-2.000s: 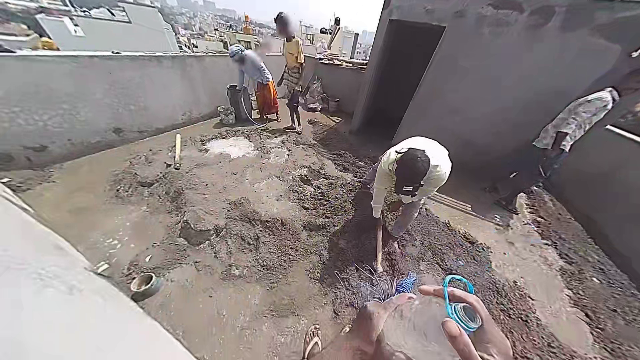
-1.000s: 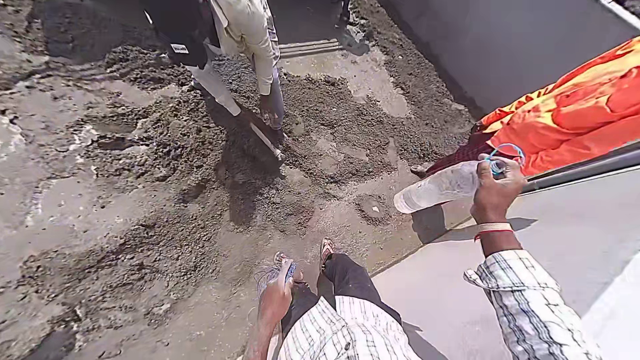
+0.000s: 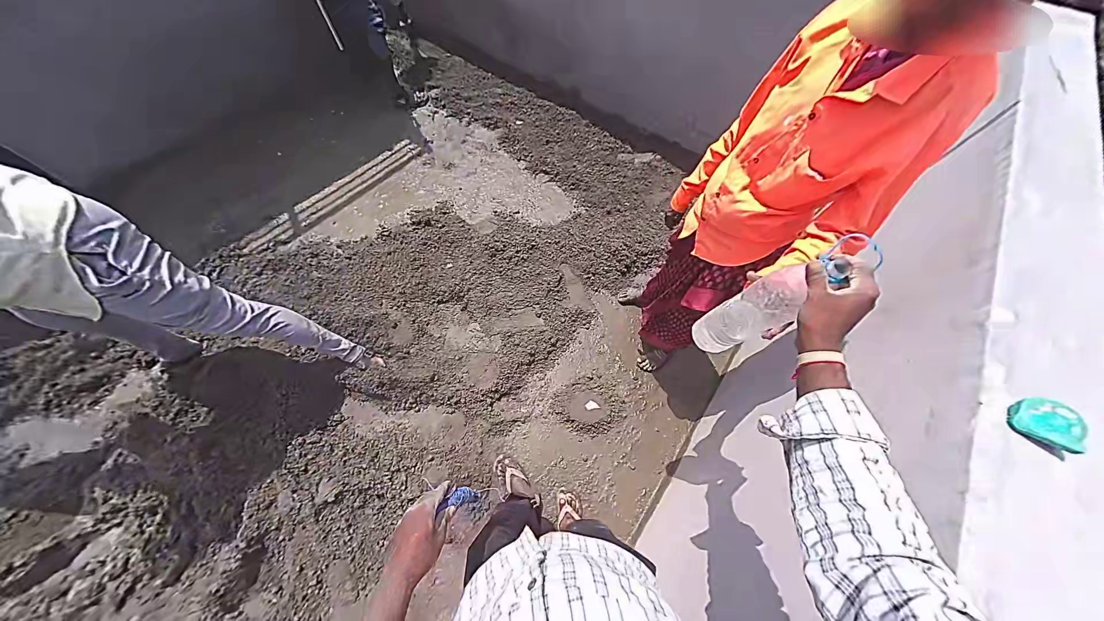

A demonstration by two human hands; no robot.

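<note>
My right hand [image 3: 832, 306] grips a clear plastic bottle [image 3: 749, 309] by its neck, near a light-blue loop at the top; the bottle tilts down to the left. A person in an orange shirt [image 3: 776, 172] stands just behind it, with a hand at or close to the bottle; whether they touch it I cannot tell. My left hand [image 3: 421, 533] is low in the view, closed around a bundle of blue string [image 3: 460, 498], which pokes out past the fingers. My sandalled feet stand on the wet ground between my hands.
Wet, lumpy mortar [image 3: 448, 293] covers much of the floor. At the left a person in a pale shirt [image 3: 172, 276] bends and reaches to it. Long strips [image 3: 345, 194] lie near the back wall. A low parapet [image 3: 992, 345] runs along the right, with a green object [image 3: 1047, 423] on top.
The view has swung down and right. The bottle, earlier in front of me between both hands, is now out to the right in my right hand. More of the orange-shirted person shows than one second ago.
</note>
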